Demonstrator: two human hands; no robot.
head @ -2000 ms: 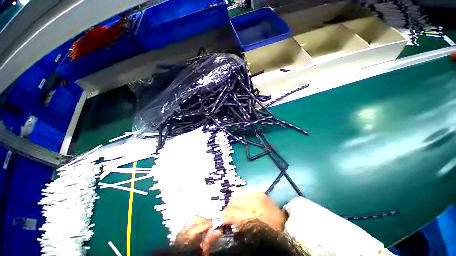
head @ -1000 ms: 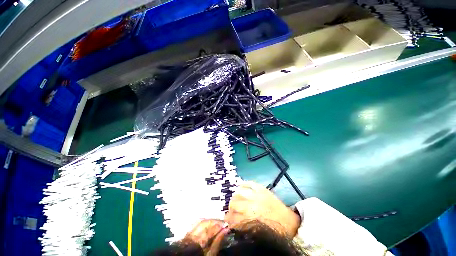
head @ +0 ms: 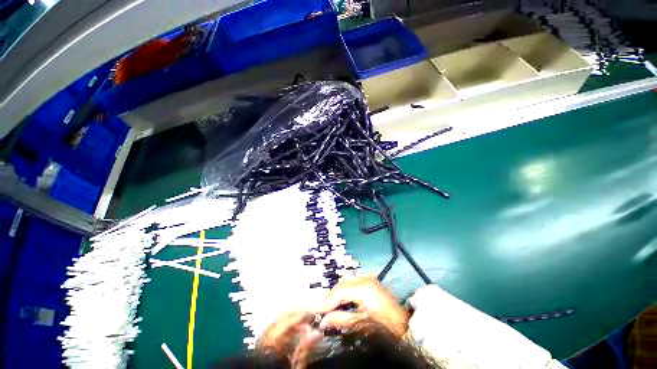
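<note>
A flat row of joined white pieces (head: 277, 252) with short black bands lies before me. My right hand (head: 371, 303) is at its lower right end, fingers bent around a small dark part, with a light sleeve behind it. My left hand (head: 292, 335) is beside it, fingertips close to the right ones; what it holds is too blurred to tell. Dark hair hides the lower part of both hands. A heap of black tubing (head: 324, 155) lies above the row, partly in a clear plastic bag (head: 248, 133). Loose white tubes (head: 101, 310) lie in a pile at the left.
Several black lengths (head: 395, 241) lie right of the row on the green bench (head: 519, 194). A cream tray (head: 461, 86) and small blue bin (head: 382, 47) stand behind. Blue bins (head: 270, 36) and an orange bundle (head: 151, 58) are at back left. More joined pieces lie at far right.
My right hand has shifted slightly and its fingers are now bent around a small dark part. The whole view has shifted a little. A patterned orange-brown patch now shows at the lower right edge.
</note>
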